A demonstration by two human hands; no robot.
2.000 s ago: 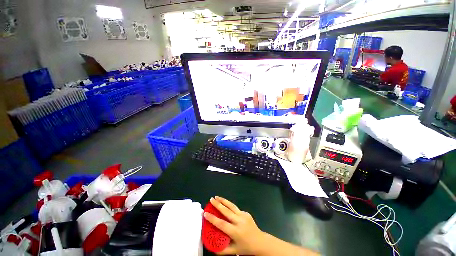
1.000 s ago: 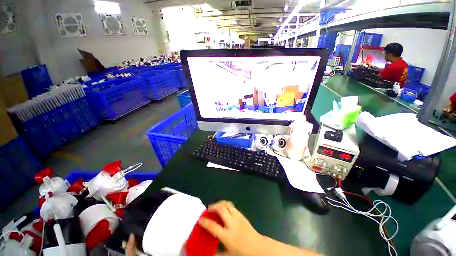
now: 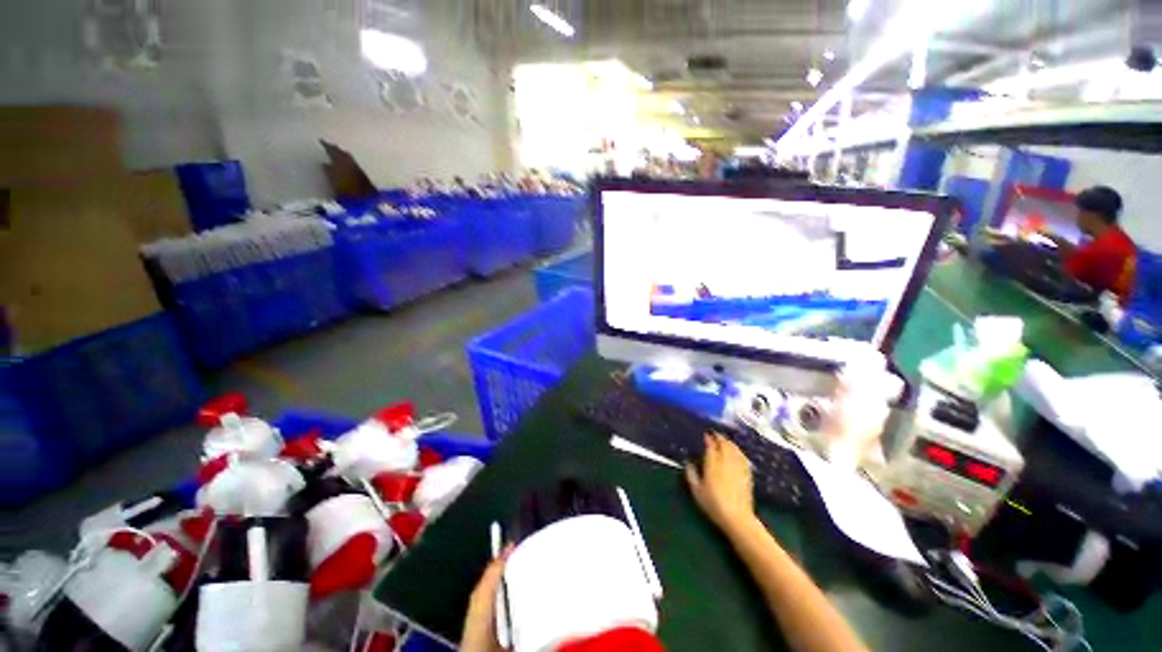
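Note:
A white security camera with a black end, a red cap at the bottom edge and two white antennas stands upright at the desk's near edge. My left hand holds its left side and is partly hidden behind it. My right hand is away from the camera, with its fingers on the black keyboard. The monitor shows a bright picture with a blue area low in it.
A blue crate heaped with red and white cameras is at left. Another blue crate stands behind the desk. A white paper, mouse, power supply and white wires are at right. A person in red sits far right.
My right hand has left the red cap and moved to the keyboard. The camera is turned, black end away from me. The monitor picture has changed. The view has shifted left.

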